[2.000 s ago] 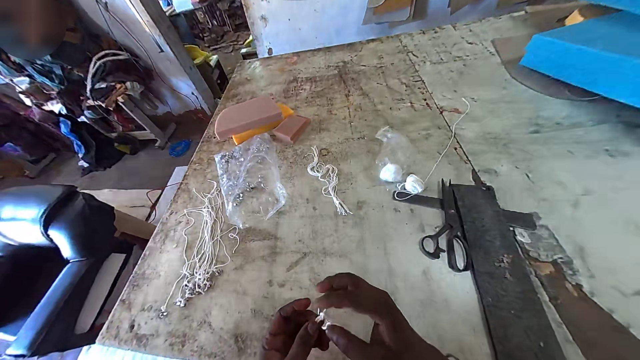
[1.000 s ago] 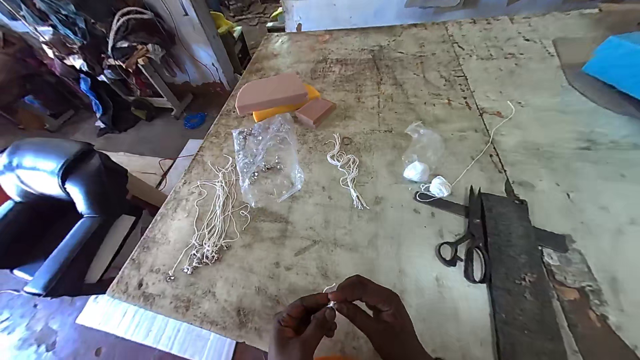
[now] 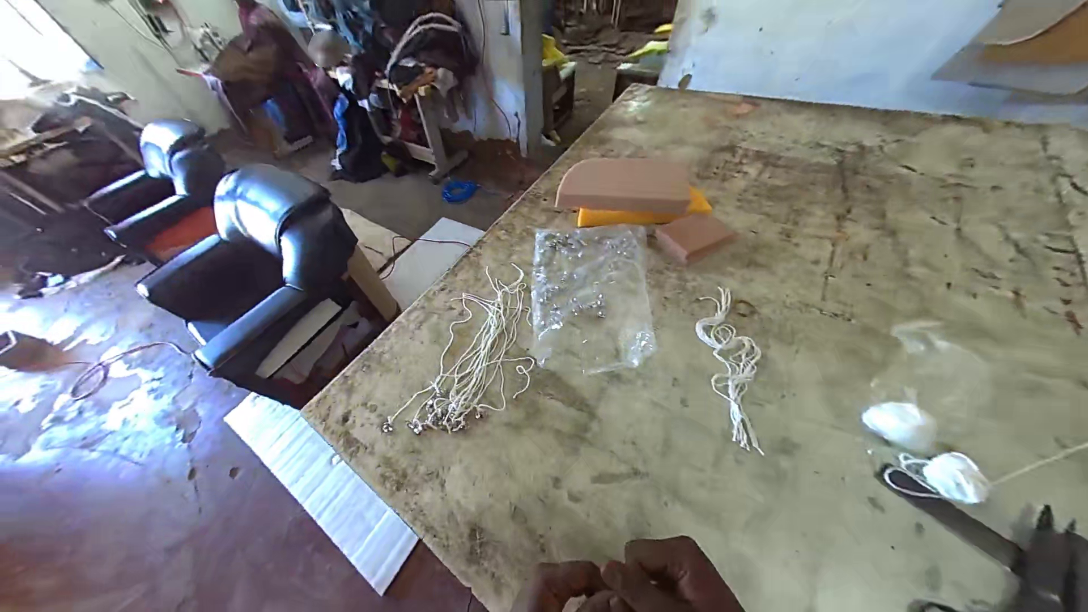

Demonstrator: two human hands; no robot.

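Observation:
My left hand [image 3: 565,588] and my right hand [image 3: 676,576] meet at the table's near edge, fingertips together; whatever lies between them is hidden. Beyond them, to the left, lies a bundle of white cords [image 3: 484,357] with small shiny metal pieces at the near ends. A clear plastic bag [image 3: 591,297] holding more shiny pieces lies beside it. Right of the bag is a smaller bunch of white cords [image 3: 733,365]. Farther right are a ball of white cord [image 3: 956,478], a white ball [image 3: 899,423] and a thin clear bag [image 3: 931,365].
Brown foam blocks [image 3: 629,185] and a yellow piece [image 3: 637,218] lie at the table's far left. Dark scissors [image 3: 1045,544], partly cut off, are at lower right. Black padded armchairs [image 3: 280,229] stand left of the table [image 3: 833,212]. A white corrugated sheet [image 3: 327,493] juts out beside its edge.
The view has swung left. Two seconds ago a small white cord piece showed between my fingertips; now my hands are closer together and it is out of sight.

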